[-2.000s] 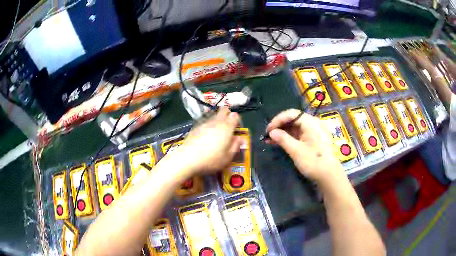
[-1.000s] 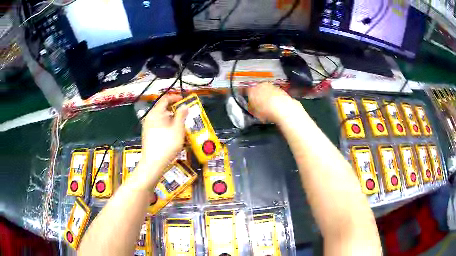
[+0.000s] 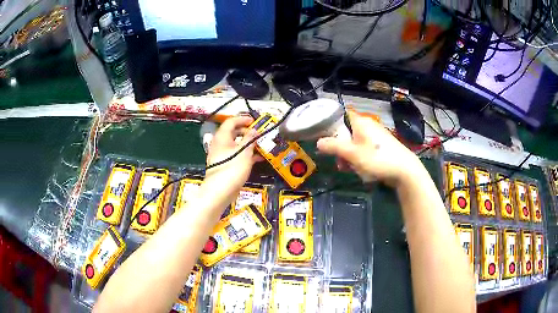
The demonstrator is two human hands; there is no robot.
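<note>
My left hand (image 3: 232, 143) holds a yellow handheld unit (image 3: 286, 158) by its upper end, tilted, above the back edge of the blister tray (image 3: 350, 235). The unit's red button faces lower right. My right hand (image 3: 367, 147) grips a white-grey barcode scanner (image 3: 313, 120). Its rounded head is over the unit's upper part and hides some of it. In the tray, one yellow unit (image 3: 237, 235) lies askew over another, and one back-row pocket at the right holds no unit. A thin black cable (image 3: 183, 177) runs across my left wrist and the tray.
A neighbouring tray of yellow units (image 3: 483, 224) lies at the right. Black mice (image 3: 292, 87) and monitors (image 3: 391, 36) stand behind on and above the white ledge (image 3: 177, 107). A clear bottle (image 3: 114, 52) and a black upright box (image 3: 144, 64) are at the back left.
My right hand has picked up the scanner and brought it over the unit. My left hand still holds the unit, now tilted more. The view has shifted left.
</note>
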